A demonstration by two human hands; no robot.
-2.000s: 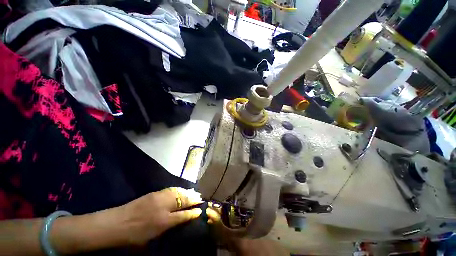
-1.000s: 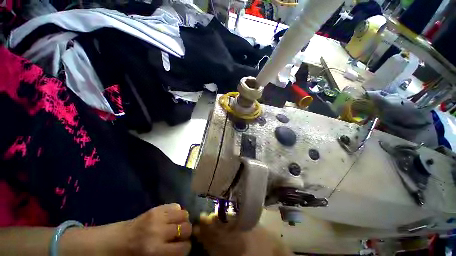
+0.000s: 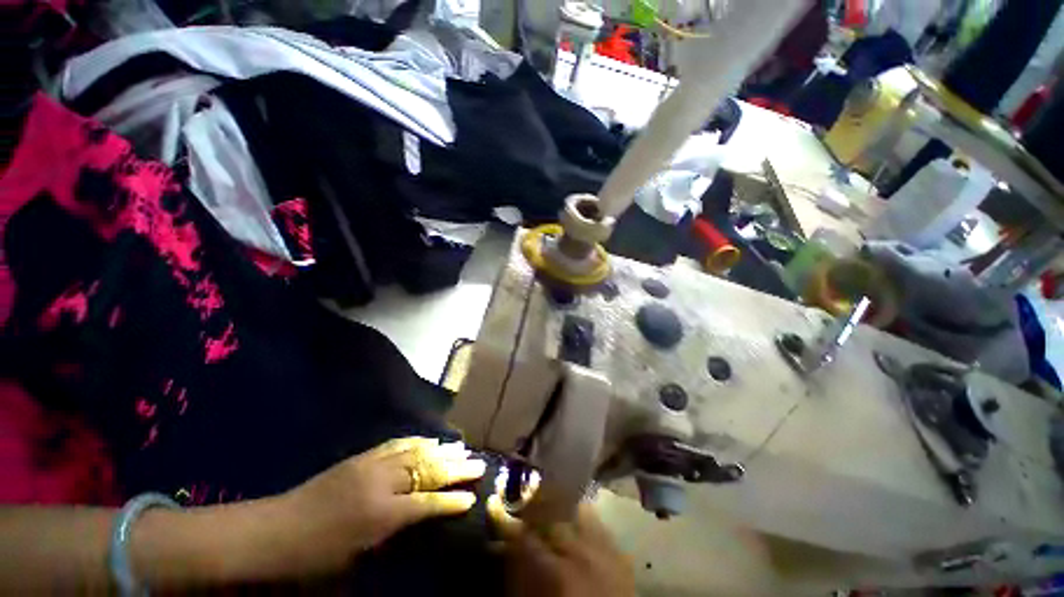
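Note:
A black garment piece with hot-pink print [image 3: 222,385] spreads over the left side and runs under the left end of the cream sewing machine head [image 3: 700,397]. My left hand [image 3: 373,496] wears a ring and a bracelet and lies on the black fabric, its fingertips pressed together just left of the needle area. My right hand [image 3: 566,554] is blurred and partly behind the machine's front cover, with its fingertips at the fabric edge by the needle. The presser foot and needle are mostly hidden by the cover and fingers.
A heap of black and pale-grey pieces [image 3: 513,128] lies behind on the white table [image 3: 426,327]. A red thread spool [image 3: 714,246], a yellowish tape roll [image 3: 849,289] and a yellow thread cone [image 3: 866,123] are behind the machine. A white tube [image 3: 700,99] rises over the head.
Since one second ago, my left hand has gone from a closed grip to extended fingers close to the needle area. My right hand has shifted slightly at the needle. The camera view has moved slightly.

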